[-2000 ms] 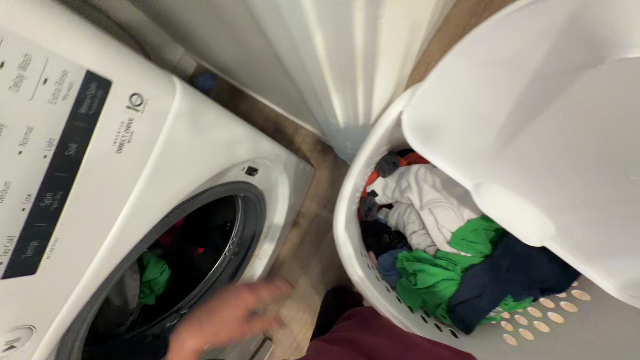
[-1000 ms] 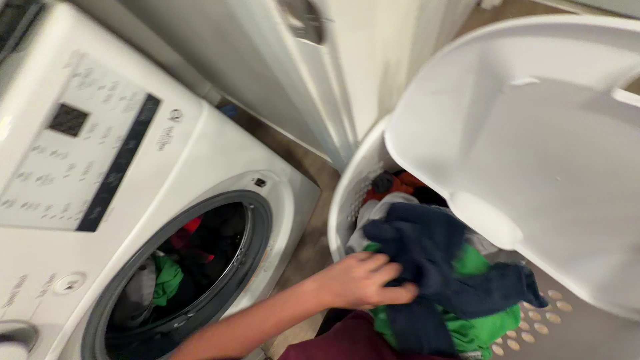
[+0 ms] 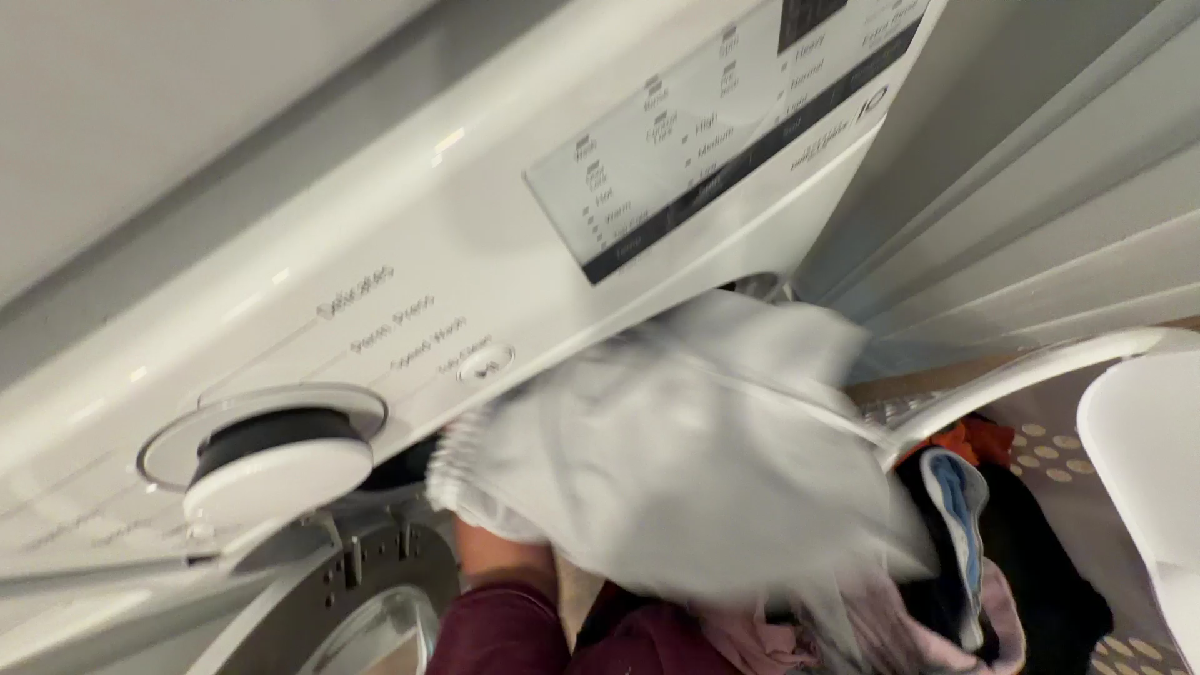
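A pale grey-white cloth garment (image 3: pixel 694 450), blurred and with a gathered edge at its left, hangs across the front of the white washing machine (image 3: pixel 487 225) and covers much of its round opening. A bare forearm (image 3: pixel 506 562) in a maroon sleeve, seemingly my left, reaches up behind this cloth; the hand is hidden, so its hold cannot be told. My right hand does not show. Below the cloth's right part lies pink fabric (image 3: pixel 900 628). Inside the white laundry basket (image 3: pixel 984 375) are black clothing (image 3: pixel 1041 562), a blue piece with pale trim (image 3: pixel 961 506) and orange fabric (image 3: pixel 975 441).
The washer's open round door (image 3: pixel 375 600) stands at the lower left, below the protruding dial (image 3: pixel 281 469). White ribbed panels (image 3: pixel 1031 187) rise at the right behind the basket. A smooth white plastic piece (image 3: pixel 1144 469) overhangs the basket's right side.
One second ago a hand held dark navy clothing at the basket; now the pale garment is in front of the washer. The navy and green clothes no longer show. The view has swung toward the control panel.
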